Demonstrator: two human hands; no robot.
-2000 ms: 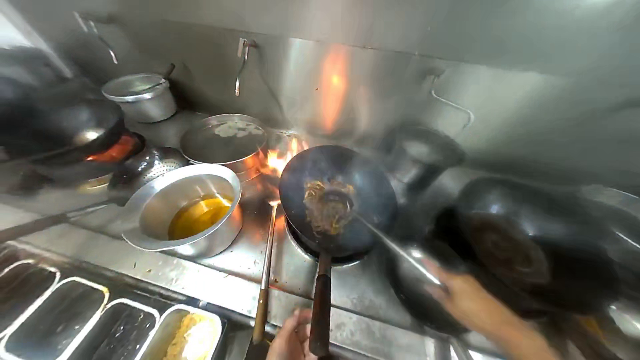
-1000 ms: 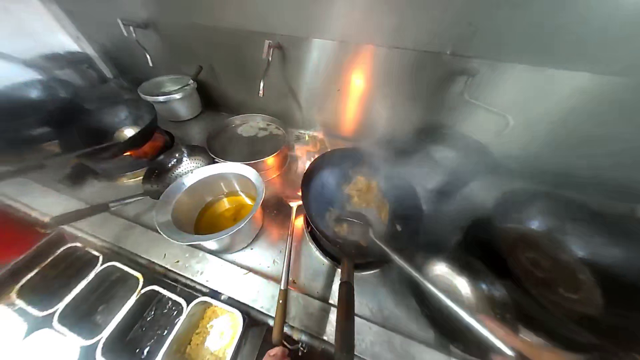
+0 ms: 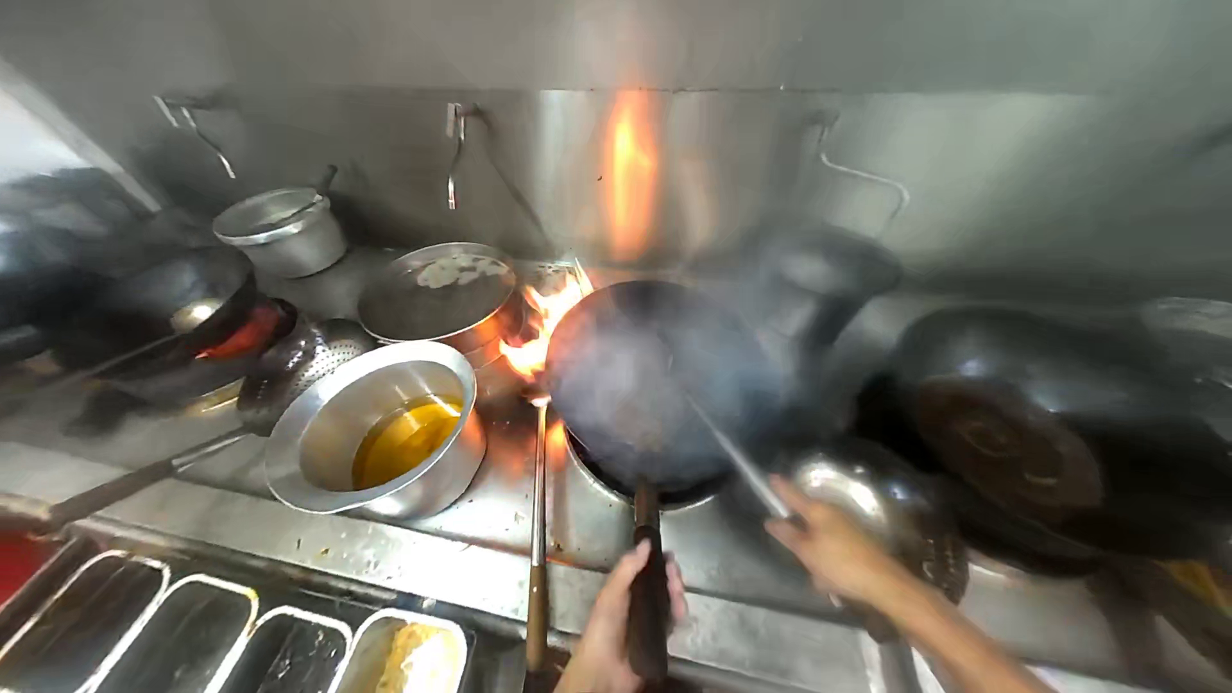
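My left hand point(image 3: 616, 602) is closed around the dark handle of a wok point(image 3: 616, 356), which is tilted over a burner with flames point(image 3: 544, 332) at its left rim. Smoke or steam blurs the wok's inside, so its contents are hard to tell. From the right, my right hand point(image 3: 828, 539) grips the metal shaft of a ladle or turner point(image 3: 741, 457), whose head is hidden in the haze inside the wok. A wooden-handled metal tool point(image 3: 538, 539) lies left of the wok handle.
To the left stand a metal pot point(image 3: 289, 452) with yellow oil, a perforated strainer point(image 3: 308, 371), a round pan point(image 3: 438, 298) of liquid and a lidded pot point(image 3: 281, 231). Food trays point(image 3: 351, 630) line the front left. Another wok point(image 3: 1020, 423) and a shiny metal bowl point(image 3: 857, 491) are at right.
One second ago food showed in the wok; now haze covers it. Flames have flared at its left rim. My left hand, near the wooden-handled tool a second ago, is now on the wok handle.
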